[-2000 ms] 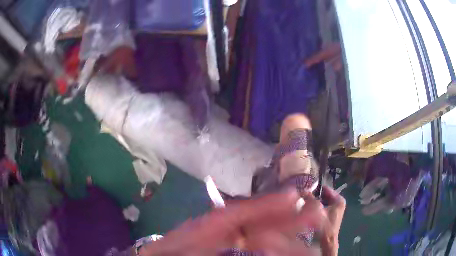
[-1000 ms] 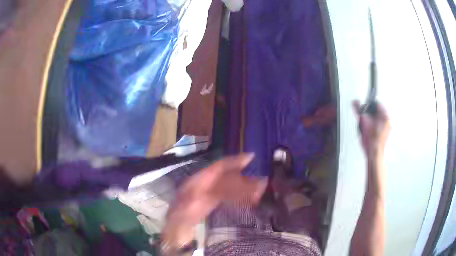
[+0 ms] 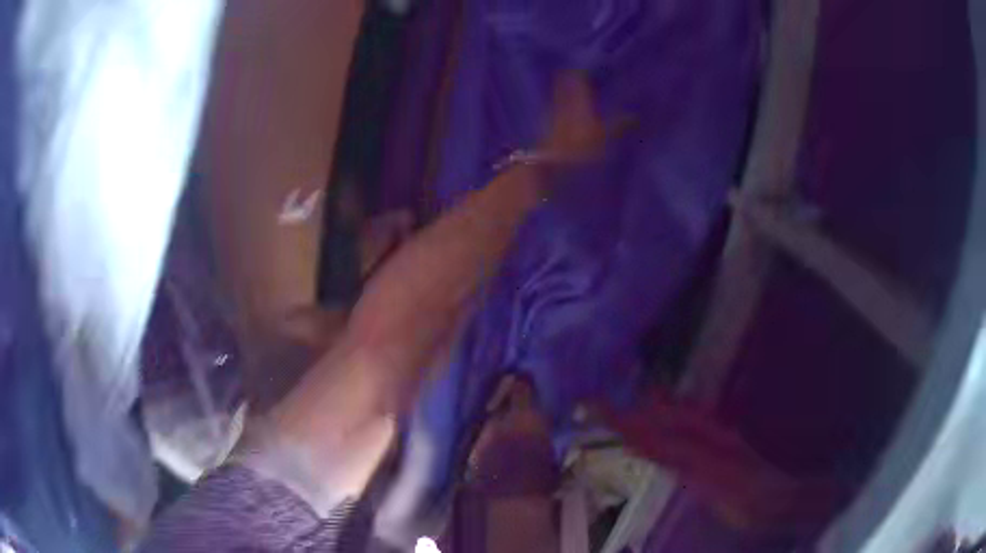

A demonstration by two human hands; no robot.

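Observation:
The picture is dark and strongly blurred. My left hand (image 3: 584, 124) is at the end of a forearm that crosses from the lower left to the upper middle. It is over hanging blue-purple fabric (image 3: 638, 232). A thumb and a finger look apart, and nothing shows in the hand. Whether it touches the fabric I cannot tell. A thin bright band shows near the wrist. My right hand cannot be made out. The shears do not show.
A foot or shoe (image 3: 514, 443) shows at the bottom middle. A blurred red shape (image 3: 703, 448) lies right of it, unclear. Pale frame bars (image 3: 849, 281) stand at the right. A brown panel (image 3: 270, 130) and bright white-blue material (image 3: 103, 184) are at the left. A pale curved edge bounds the right.
The view has swung lower, and the pale table top has largely left it. My left hand has reached up and right over the blue fabric. My right hand with the shears has gone from view.

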